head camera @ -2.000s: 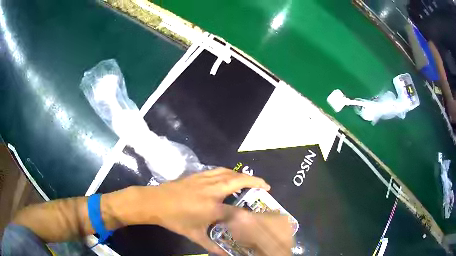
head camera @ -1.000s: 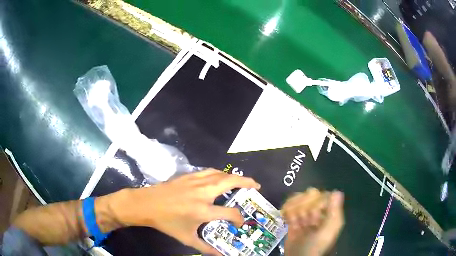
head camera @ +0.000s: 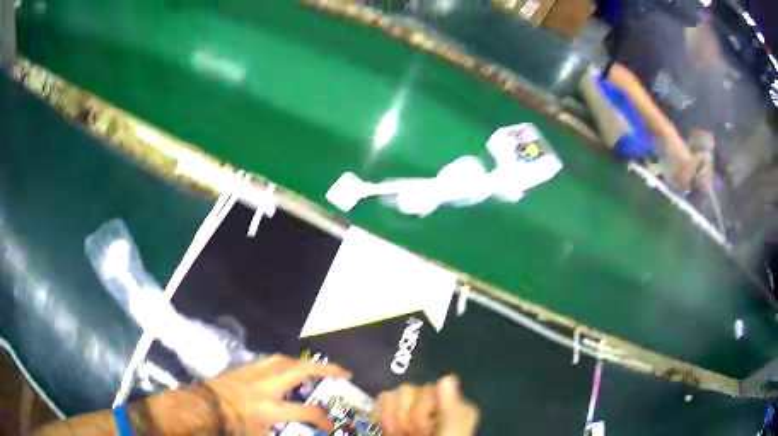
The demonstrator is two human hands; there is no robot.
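An open white housing point(head camera: 345, 404) with a circuit board and small coloured parts lies on the black mat at the bottom edge, partly cut off. My left hand point(head camera: 264, 393), with a blue wristband, grips the housing from its left side, fingers over its top. My right hand point(head camera: 428, 410) is curled at the housing's right edge, blurred; whether it holds anything is hidden. A bagged white cord point(head camera: 175, 330) trails up and left from beside my left hand, across the mat's taped edge.
The green conveyor belt point(head camera: 281, 111) runs beyond the mat point(head camera: 247, 264). On it lies another open housing point(head camera: 527, 153) with a bagged cord and white plug point(head camera: 346, 192). A person's arms point(head camera: 653, 123) and a blue object point(head camera: 627, 119) are across the belt. A raised edge point(head camera: 145, 145) separates bench and belt.
The view has shifted up, so the mat and my hands sit lower in it. The unit on the belt has moved left in view. My right hand has come in close to the housing.
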